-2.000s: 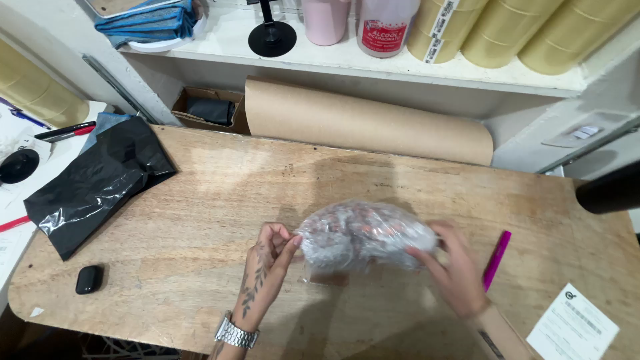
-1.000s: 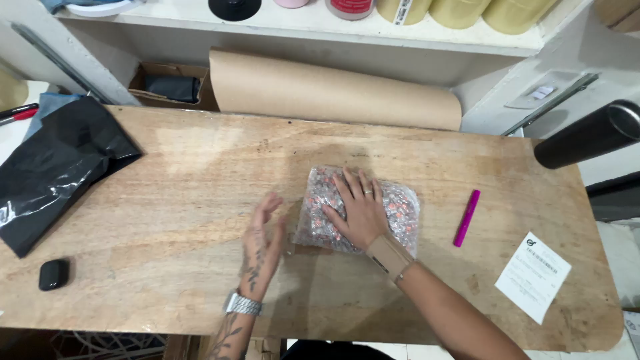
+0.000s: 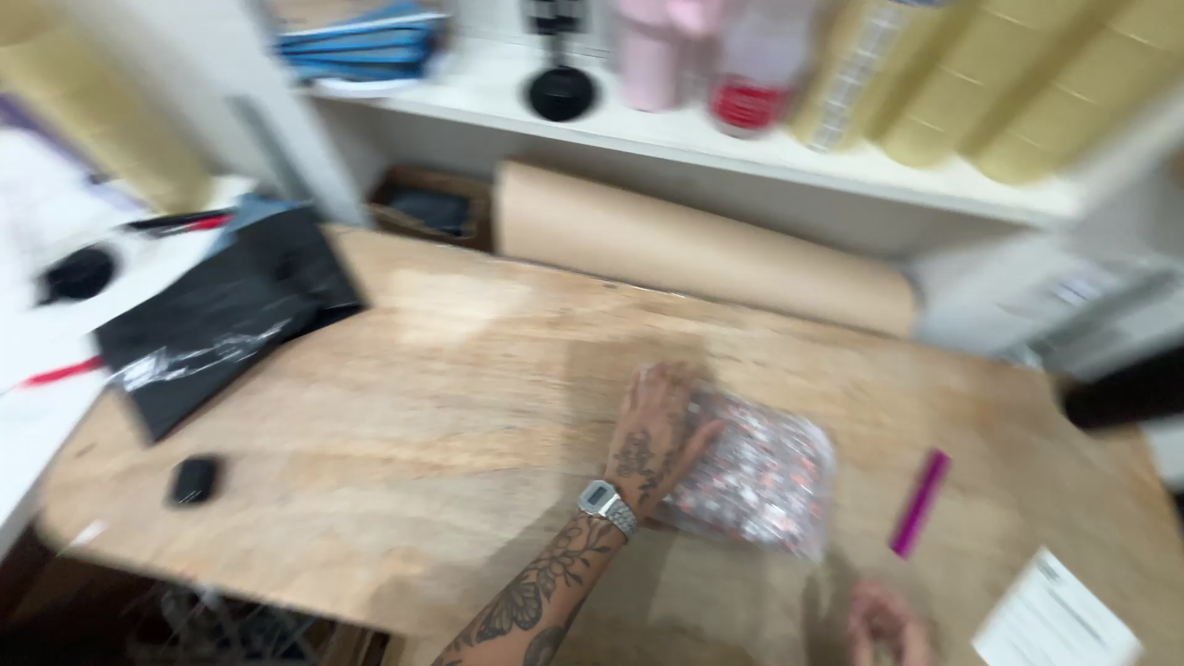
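A flat bundle in clear bubble wrap [image 3: 758,472], with red, white and dark contents showing through, lies on the wooden table. My left hand [image 3: 659,430], with a metal watch on its wrist, rests on the bundle's left edge, thumb over the wrap; whether it grips is unclear. My right hand [image 3: 883,622] is at the bottom edge of the view, below and right of the bundle, apart from it, fingers curled and blurred. To the right of the bundle lies a magenta pen [image 3: 920,504].
Black plastic mailer bags [image 3: 236,310] lie at the left, near a small black case [image 3: 194,480]. A printed paper [image 3: 1059,615] is at lower right, a black cylinder [image 3: 1128,393] at the right edge. Behind stand a kraft paper roll [image 3: 703,250] and a shelf [image 3: 647,139] with tape rolls.
My right hand was on top of the bundle a second ago and is now off it, nearer me. My left hand, beside the bundle then, is now on its left edge. The view has shifted left.
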